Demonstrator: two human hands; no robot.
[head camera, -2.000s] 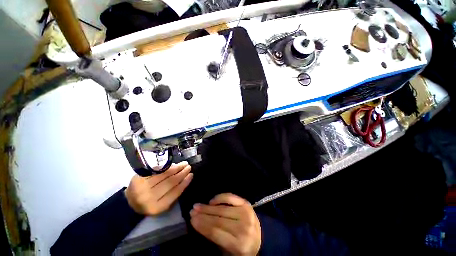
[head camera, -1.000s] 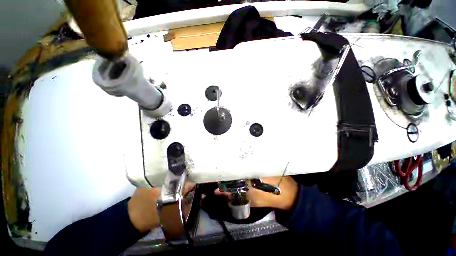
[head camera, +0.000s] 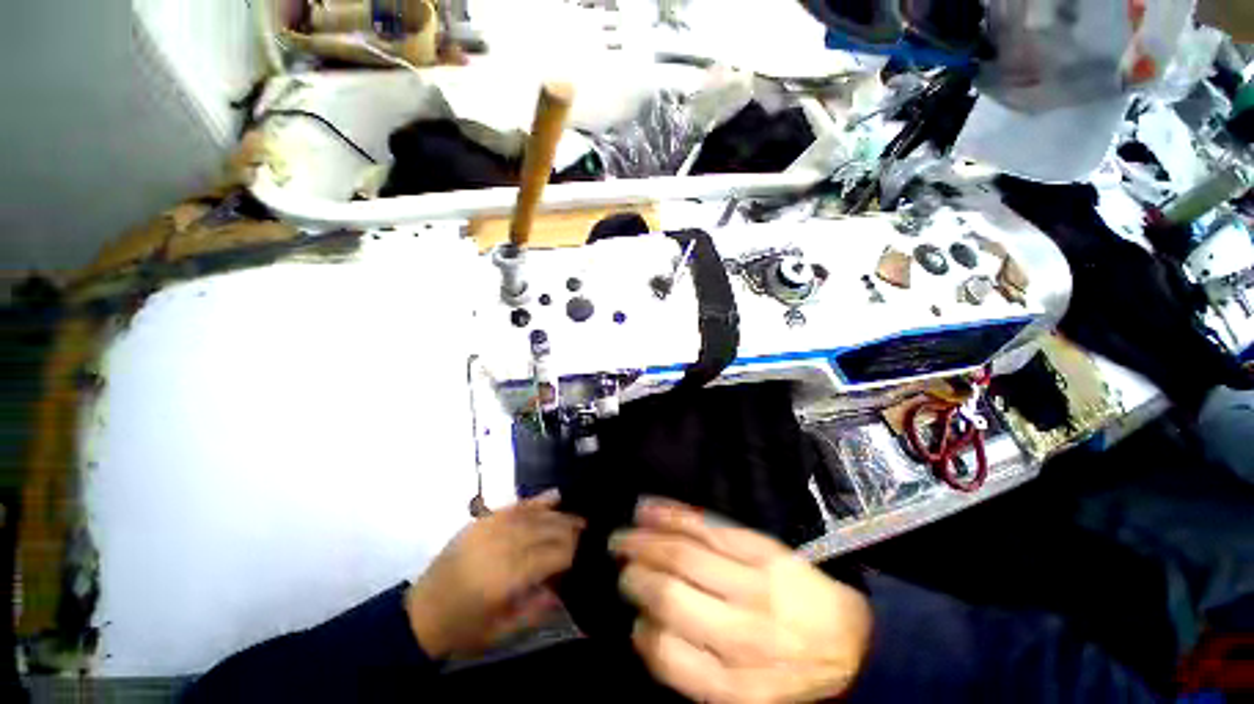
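A black garment piece (head camera: 708, 447) lies under the arm of the white sewing machine (head camera: 633, 310) and runs down toward the wearer. My left hand (head camera: 502, 571) is at the cloth's left edge, in front of the presser foot and needle area (head camera: 585, 426). My right hand (head camera: 743, 605) is over the cloth to the right, slightly blurred, with fingers bent toward the left hand. Whether either hand pinches the cloth cannot be made out. A black band (head camera: 715, 310) is draped across the machine arm.
A wooden-handled post (head camera: 539, 165) stands at the machine's left end. Red-handled scissors (head camera: 946, 440) and a clear plastic bag (head camera: 880, 461) lie right of the cloth. The white table (head camera: 275, 454) extends left. Black cloth and another machine are at the far right.
The view has pulled back and shows more behind the machine. My hands, earlier partly hidden behind the machine head, now show in front of it over the cloth.
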